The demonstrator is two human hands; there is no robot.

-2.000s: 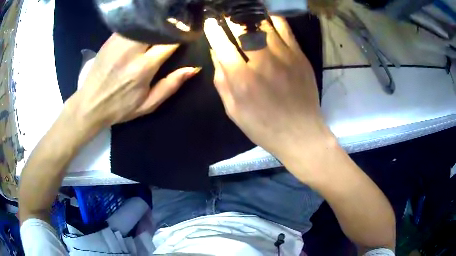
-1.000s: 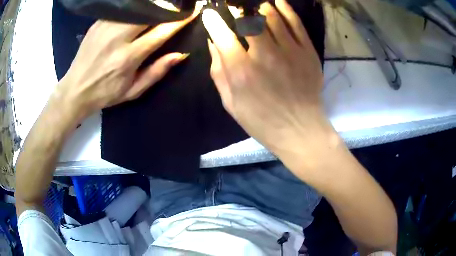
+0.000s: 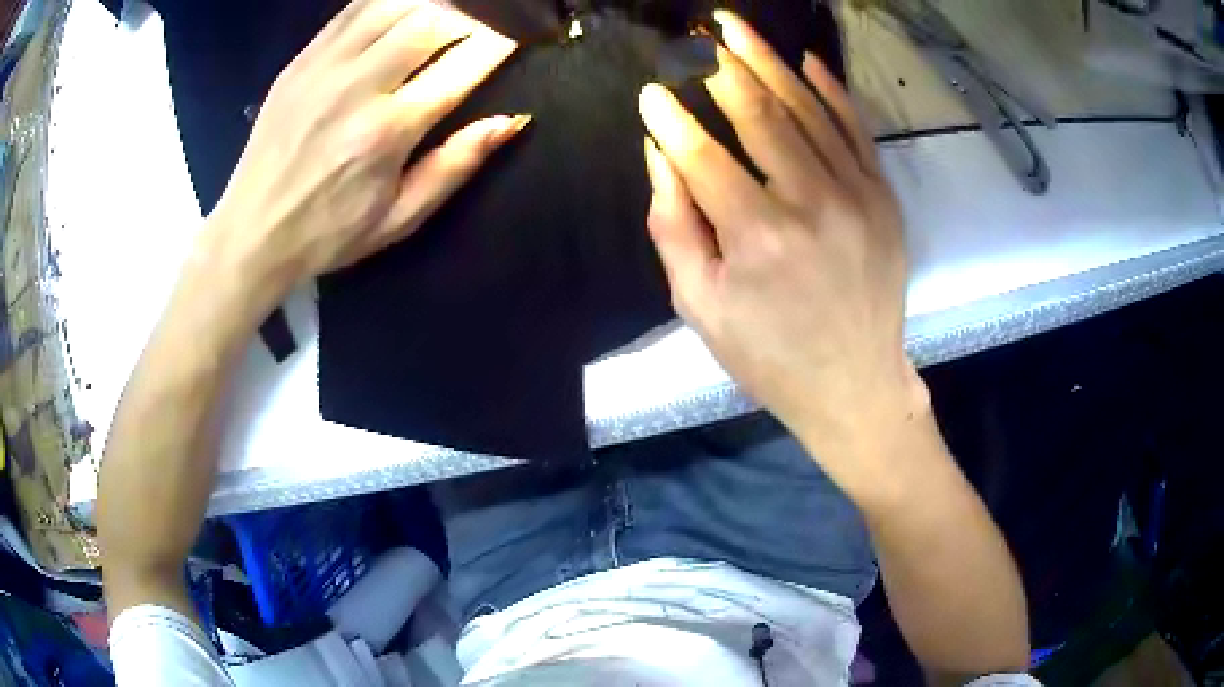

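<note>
A black fabric panel [image 3: 470, 309] lies over the white table and hangs a little past its front edge. My left hand [image 3: 356, 148] lies palm down on the panel's left part, thumb and forefinger apart. My right hand [image 3: 792, 215] lies on its right part, fingers spread and pointing toward the needle area. A small lit metal part [image 3: 577, 27] shows at the top, between the hands. A small dark block [image 3: 687, 57] is beside my right fingertips. The needle itself cannot be made out.
Grey metal snips or tweezers [image 3: 987, 101] lie right of the right hand. The white tabletop [image 3: 1074, 201] curves along the front. A blue basket [image 3: 302, 564] and folded white pieces [image 3: 389, 597] are below left. A small dark piece [image 3: 277, 336] lies by my left wrist.
The view has shifted. My right fingers have moved right, away from the lit metal part, and are more spread. My left forefinger has drawn back from the needle area.
</note>
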